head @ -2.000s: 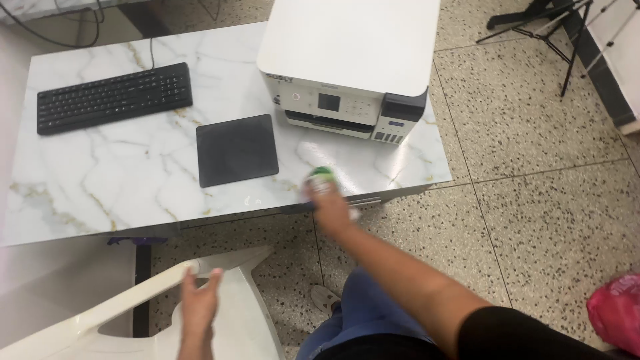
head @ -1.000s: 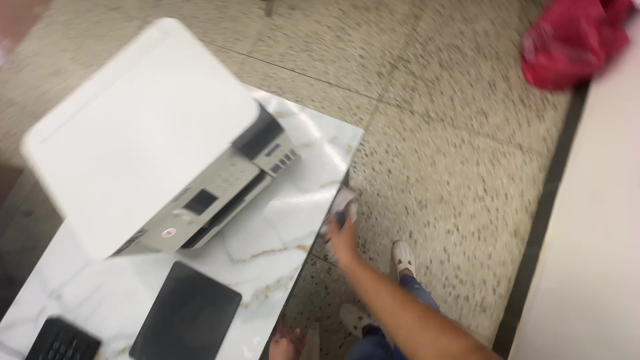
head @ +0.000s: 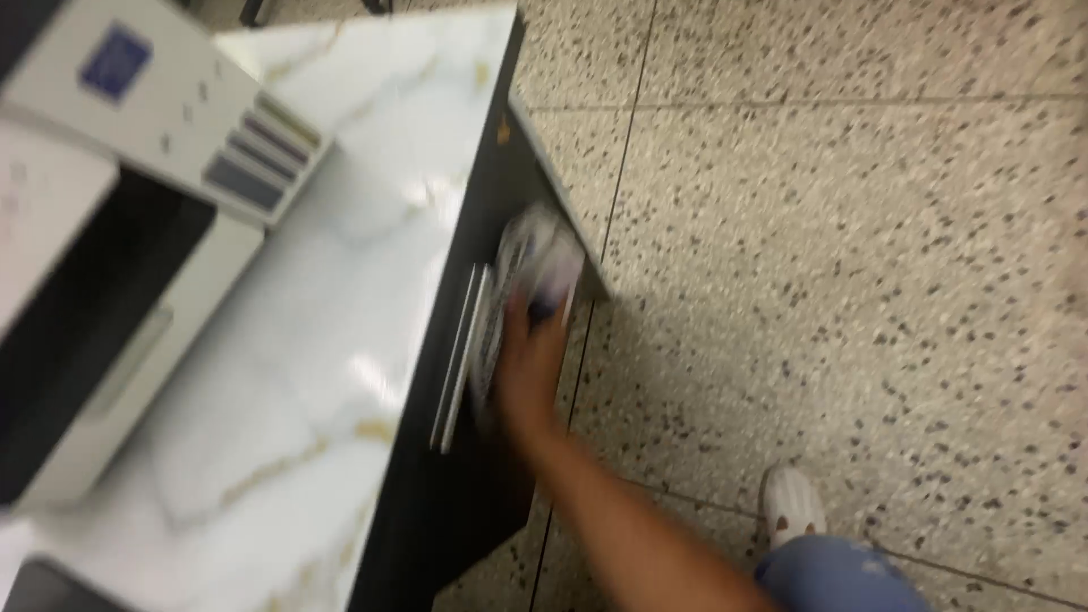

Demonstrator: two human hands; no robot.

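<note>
My right hand is closed around a blurred, pale crumpled thing, perhaps a cloth or plastic wrap, with a small dark part by the fingers. It is at the dark front of the marble-patterned desk, just right of a long metal drawer handle. Whether the crumpled thing touches the front cannot be told. My left hand is out of view.
A white printer stands on the desk at the left. Part of a black mouse pad shows at the bottom left. A grey panel edge juts out beyond the desk front. My shoe rests on the speckled floor.
The view has swung to the right and come closer to the desk front. My right hand has gone from the desk's front edge down beside the drawer handle. My left hand has left the view.
</note>
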